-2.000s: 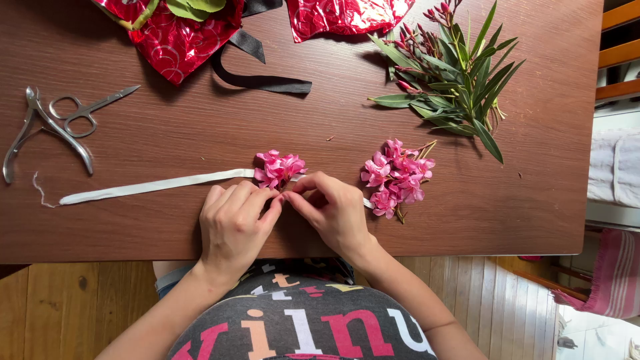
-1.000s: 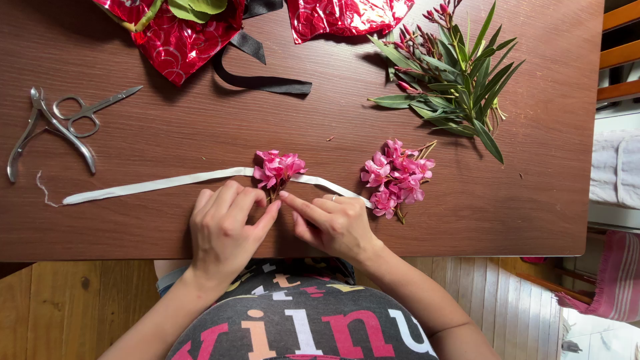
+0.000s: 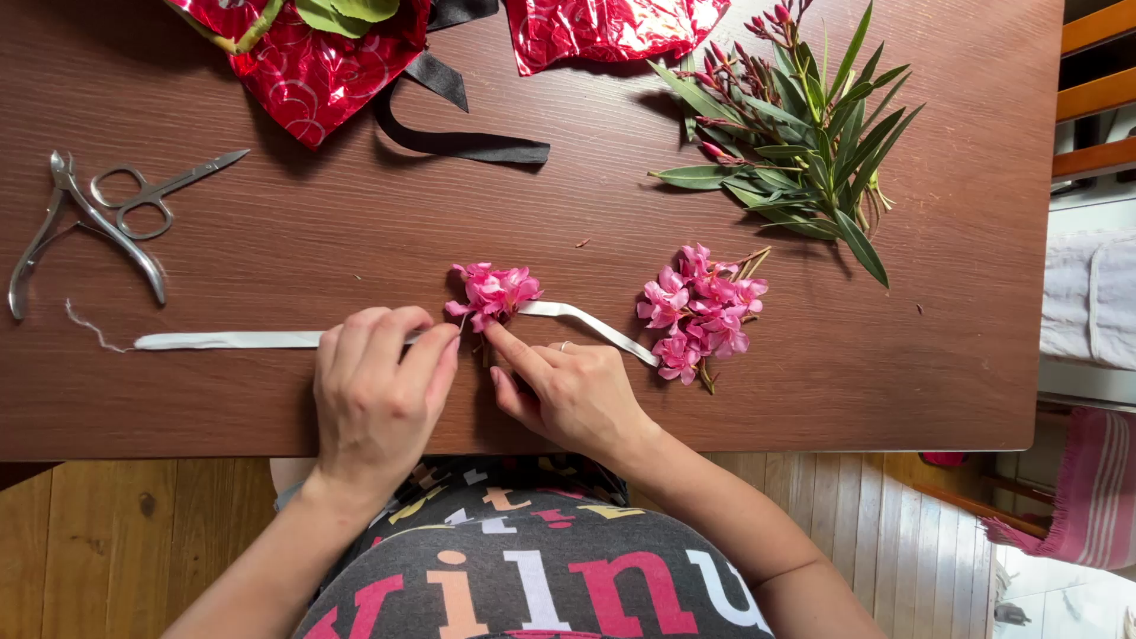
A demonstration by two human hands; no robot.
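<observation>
A small bunch of pink oleander flowers lies on a white ribbon across the brown wooden table. My left hand pinches a thin white thread between thumb and index finger, just left of the bunch's stems. With its index fingertip, my right hand presses on the lower edge of the flowers; its thumb is apart below. The ribbon runs on rightward to a larger cluster of pink oleander flowers, whose stems stick out at the upper right and bottom.
Metal cuticle nippers and small scissors lie at the left, above a loose thread end. Oleander sprigs with buds and leaves rest at the upper right. Red foil wrapping and black ribbon are at the top.
My left hand has moved left, away from the stems, drawing the thread out. My right index finger now rests on the lower flowers; one second ago it was at the stems.
</observation>
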